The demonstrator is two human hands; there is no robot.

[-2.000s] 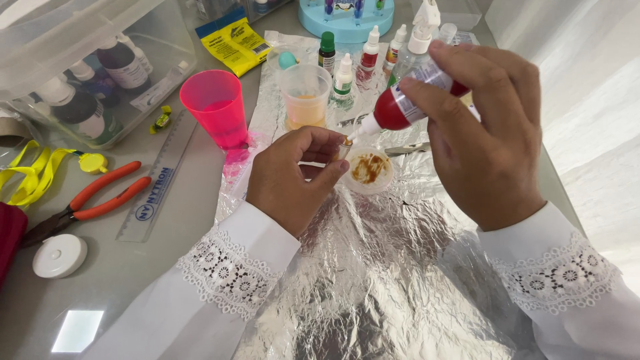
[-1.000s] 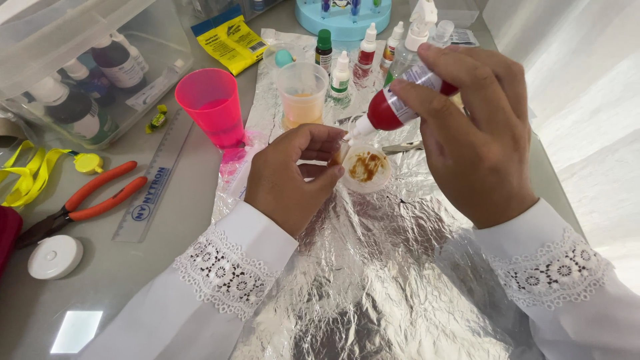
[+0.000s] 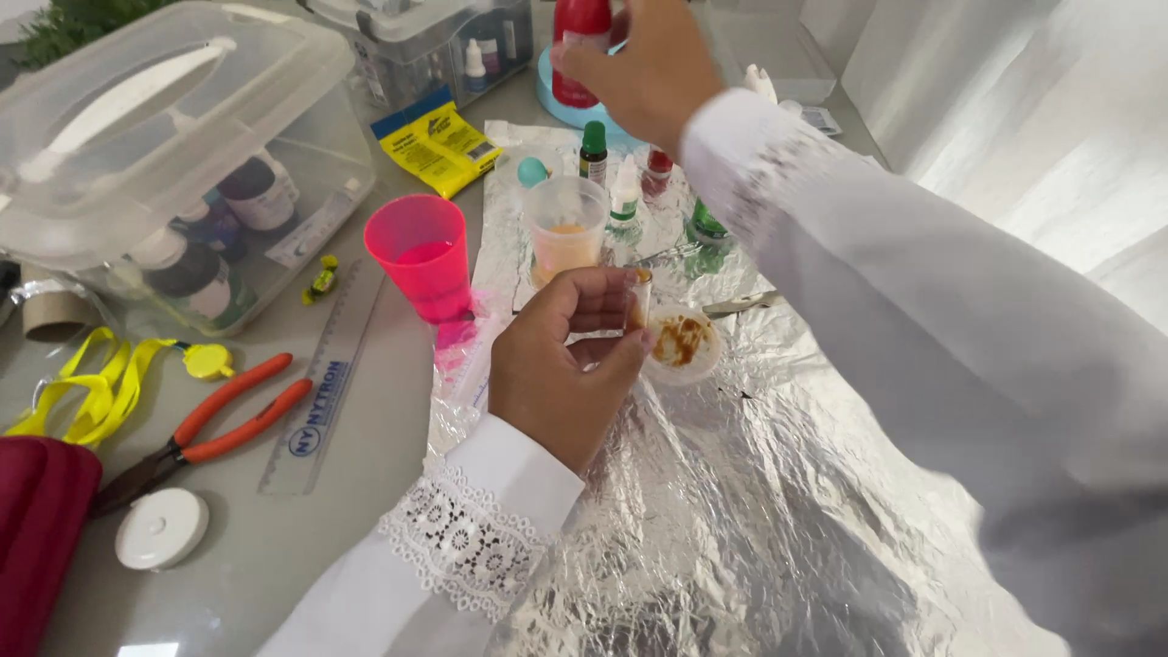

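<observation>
My left hand holds a small clear glass vial upright between fingers and thumb, with an orange-brown tint at its rim. Just right of it, a round white lid smeared with brown paste lies on the aluminium foil. My right hand grips a red bottle at the far side, above a light-blue round stand. A translucent plastic cup holding peach liquid stands behind the vial. Nearby are a green-capped dropper bottle and a white dropper bottle.
Left of the foil are a pink cup, a clear ruler, orange-handled pliers, a white round cap and a yellow ribbon. A clear storage box and a yellow packet stand farther back. Metal tweezers lie right.
My right hand has moved away from the vial toward the far side with the red bottle, which was tilted at the vial before. My left hand still holds the vial.
</observation>
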